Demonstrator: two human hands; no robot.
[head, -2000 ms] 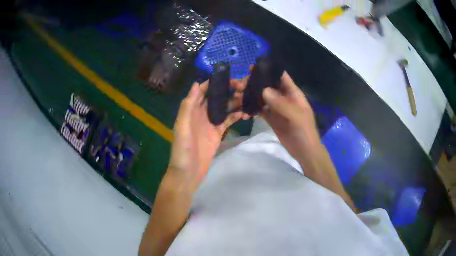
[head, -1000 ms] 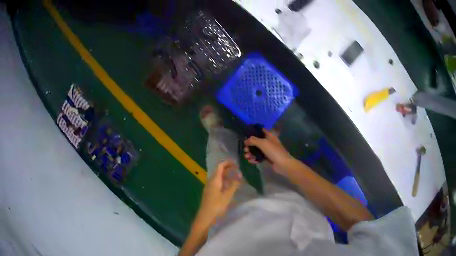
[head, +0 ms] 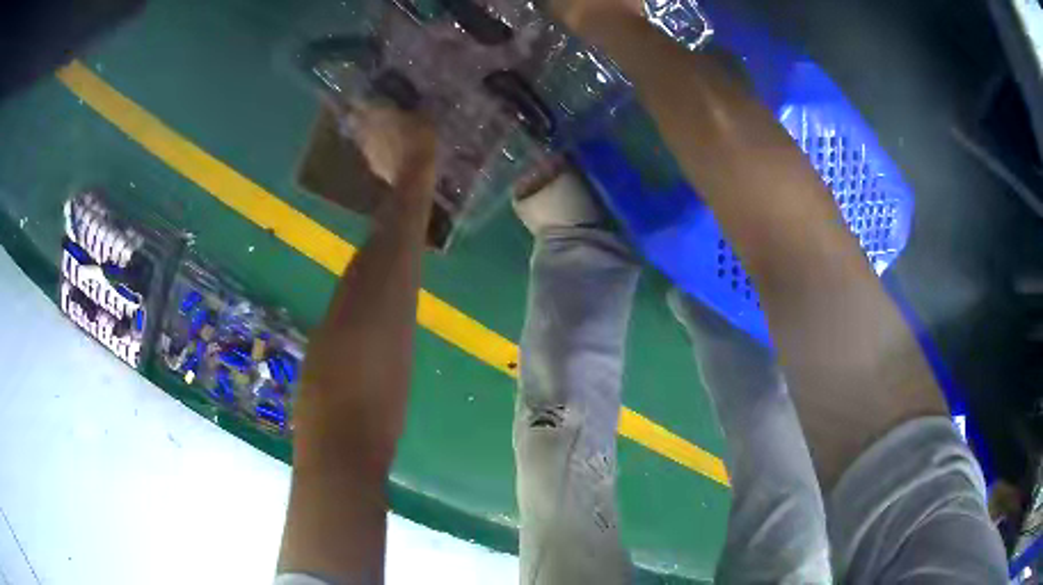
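A clear blister tray (head: 458, 109) lies low at the upper middle, with dark curved devices in it, one of them (head: 520, 101) right of my left hand. My left hand (head: 395, 143) is at the tray's left part, its fingers beside a black piece (head: 395, 89); blur hides whether it grips it. My right hand (head: 589, 14) is at the top edge, partly cut off, above the tray's right part; its fingers and anything in them cannot be made out.
A brown cardboard piece (head: 337, 166) is under the tray's left side. A blue perforated stool (head: 841, 160) stands right, partly behind my right forearm. At left, trays hold white-and-dark parts (head: 103, 280) and blue parts (head: 235, 349). A yellow line (head: 229, 177) crosses the green floor.
The view has shifted down toward the floor, and the bench with tools is mostly out of view. Both hands have moved from above my lap to the blister tray. The black device in my right hand no longer shows there.
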